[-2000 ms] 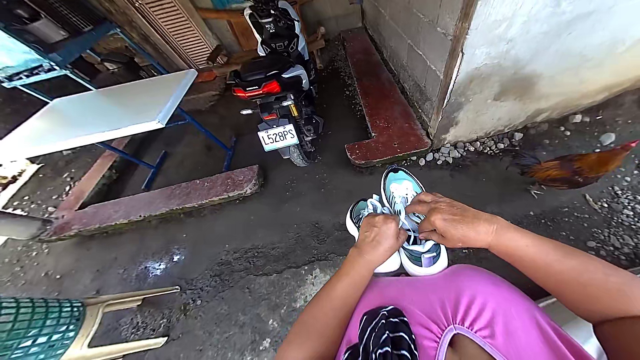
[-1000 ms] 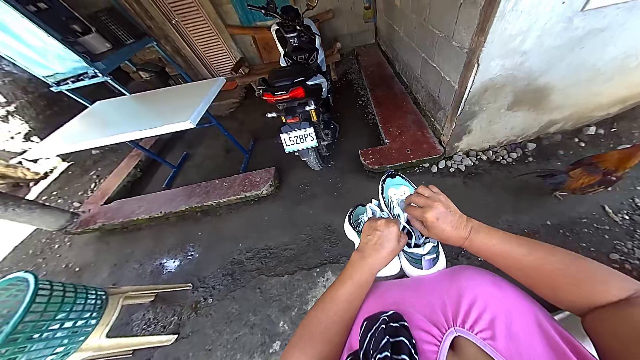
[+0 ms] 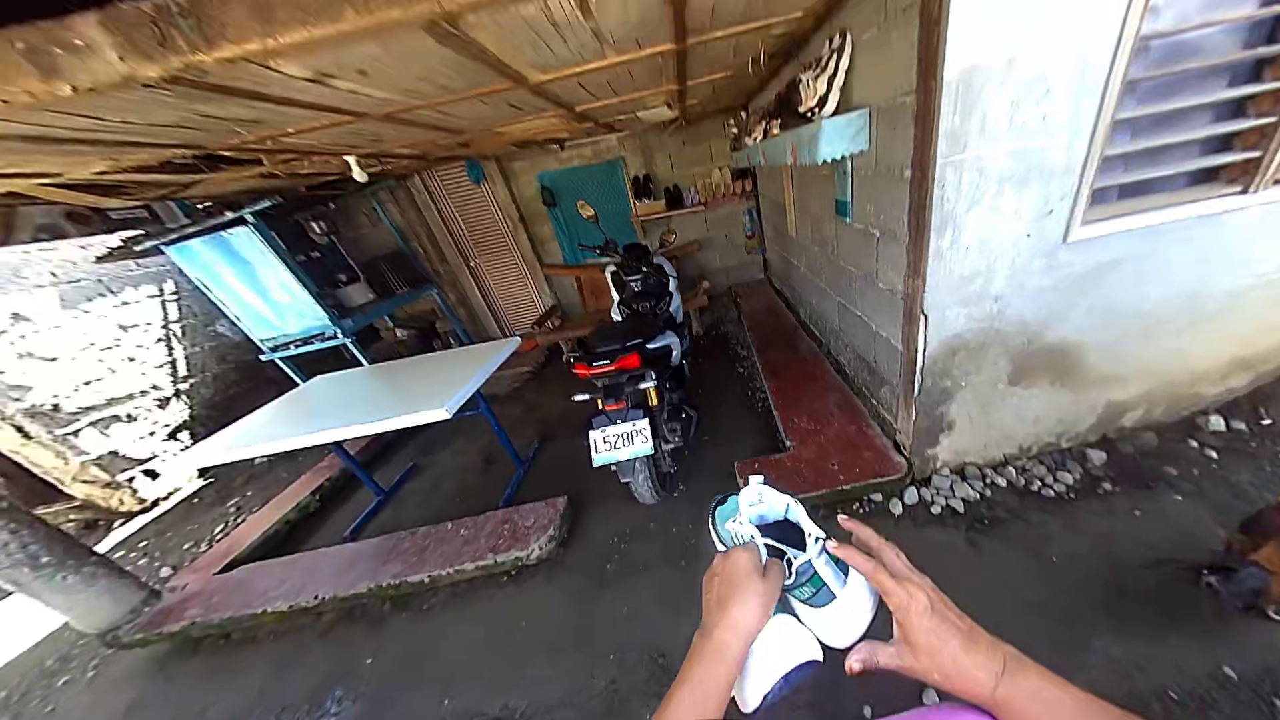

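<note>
A pair of white and teal sneakers [image 3: 835,600] is held together in front of me at the lower middle. My left hand [image 3: 740,595] is closed at the near shoe, around its laces or upper; the exact hold is partly hidden by the fingers. At the right side of the other shoe, my right hand [image 3: 915,610] has its fingers spread, with the fingertips close to the laces and collar. White laces lie across both shoes.
A parked motorcycle [image 3: 635,370] stands ahead. Left of it are a white-topped table [image 3: 360,395] and a low concrete curb [image 3: 400,560]. A red ledge [image 3: 820,430] runs along the block wall. Stones [image 3: 980,485] line the wall's foot, and a chicken [image 3: 1255,560] is at the far right.
My right hand has opened and moved off the laces to the shoe's right side. The sneakers are turned differently in my left hand. The view has tilted up.
</note>
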